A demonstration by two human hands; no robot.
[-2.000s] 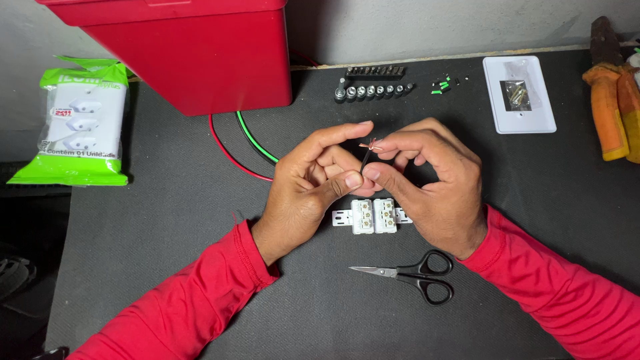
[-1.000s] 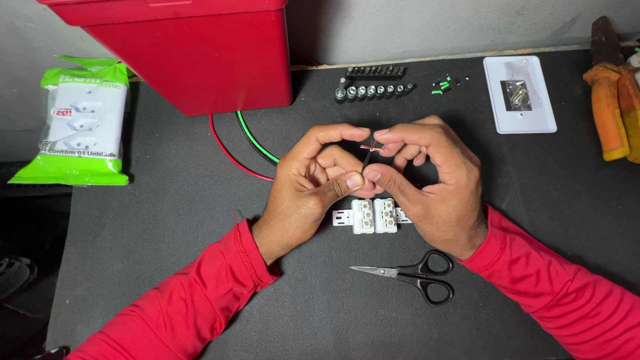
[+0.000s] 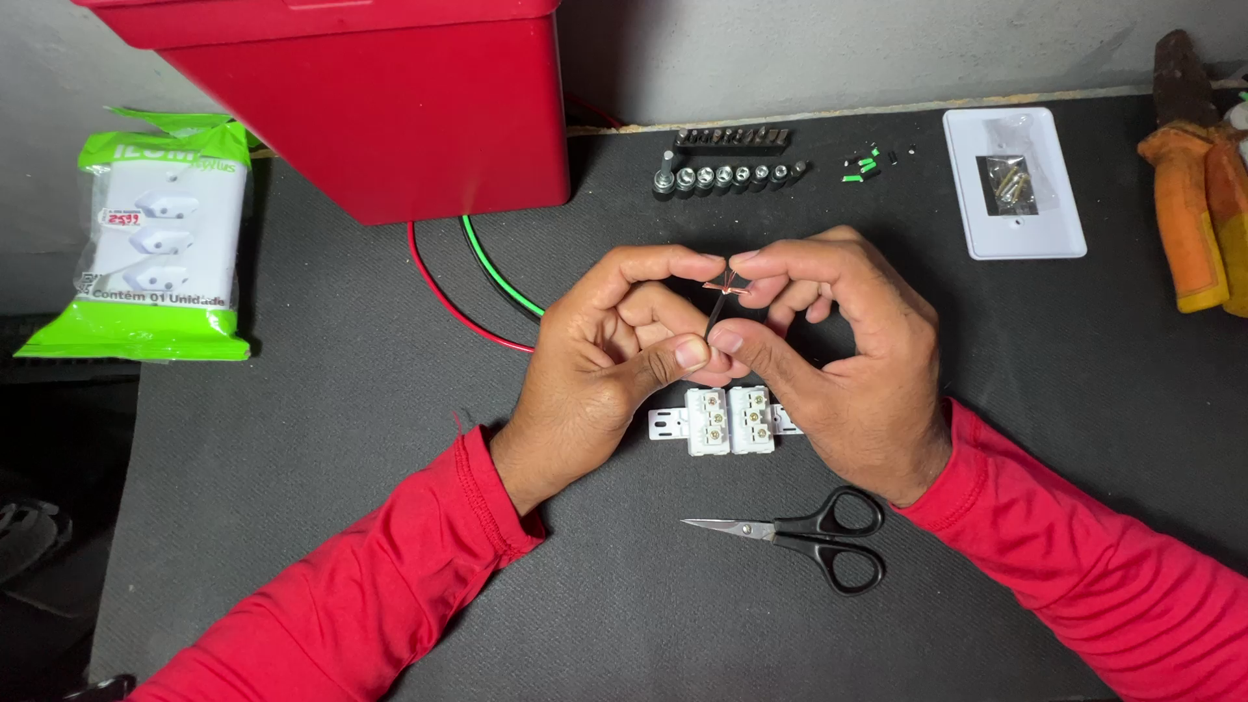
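Between thumb and fingers, my left hand (image 3: 609, 366) pinches a black insulated wire (image 3: 717, 314) near its stripped end. The bare copper strands (image 3: 726, 288) are fanned apart at the top of the wire. My right hand (image 3: 843, 341) has its thumb against the same wire and its fingertips at the strands. Just below the hands lies a white metal mounting strap (image 3: 668, 423) with two white socket modules (image 3: 709, 421) on it, screw terminals facing up. Small scissors with black handles (image 3: 829, 526) lie nearer to me, blades pointing left.
A red plastic container (image 3: 390, 117) stands at the back, with red (image 3: 448, 297) and green (image 3: 497, 278) wires by its base. Around lie a packaged outlet (image 3: 161, 234), sockets (image 3: 726, 179), a bit holder (image 3: 731, 142), insulation scraps (image 3: 863, 171), a white wall plate (image 3: 1033, 234) and orange-handled pliers (image 3: 1185, 214).
The copper strands look more spread than two seconds ago. My fingertips have come closer together above the wire; both hands otherwise stay in place.
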